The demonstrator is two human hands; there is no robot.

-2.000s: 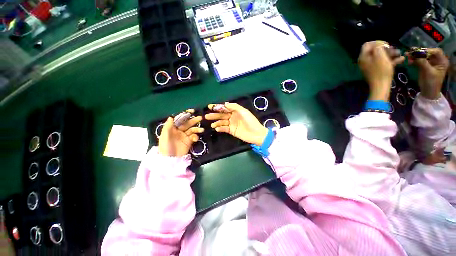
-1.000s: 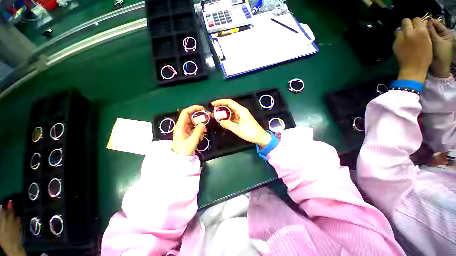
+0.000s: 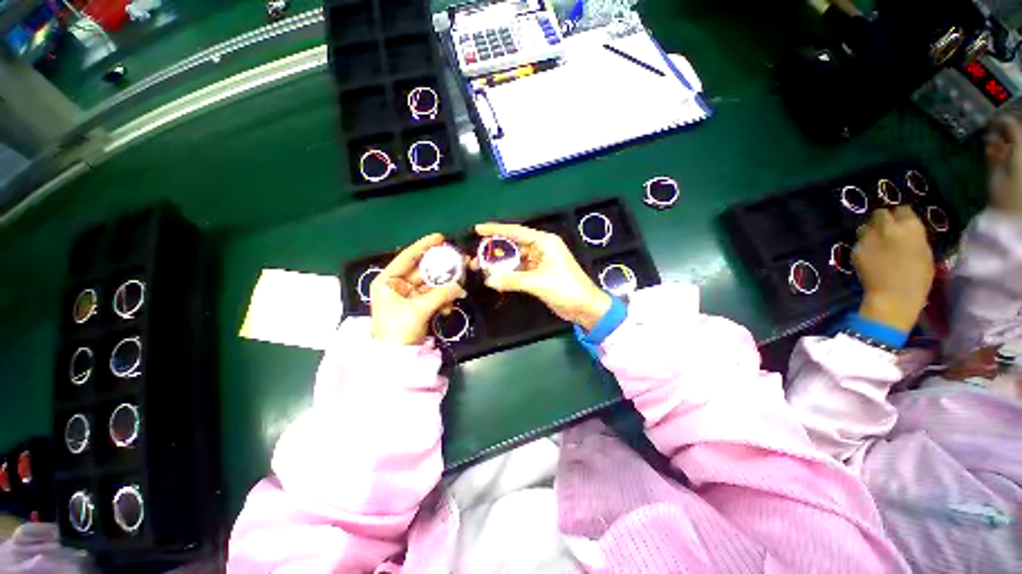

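My left hand (image 3: 409,297) holds a round watch head (image 3: 442,266) by its edge; its face looks bright and whitish. My right hand (image 3: 540,275) holds a second watch head (image 3: 498,255) with a dark, shiny face and a silver rim. The two units are side by side, close together, above a black parts tray (image 3: 527,317). A blue wrist band (image 3: 606,322) is on my right wrist. Watch heads show in the tray at its left and right ends, and one (image 3: 452,323) sits just below my left hand. My hands hide the middle pockets.
A taller black tray (image 3: 179,392) with watch heads stands left, another tray (image 3: 375,79) behind. A pale paper slip (image 3: 294,308), clipboard (image 3: 588,107), calculator (image 3: 499,40) and loose watch head (image 3: 661,192) lie around. At right, a neighbour's hand (image 3: 893,264) is over another tray (image 3: 773,230).
My hands have turned the two units from tilted to facing up, and the left unit now looks whiter. The neighbour's hand has come down to the right tray. A hand at far lower left has gone.
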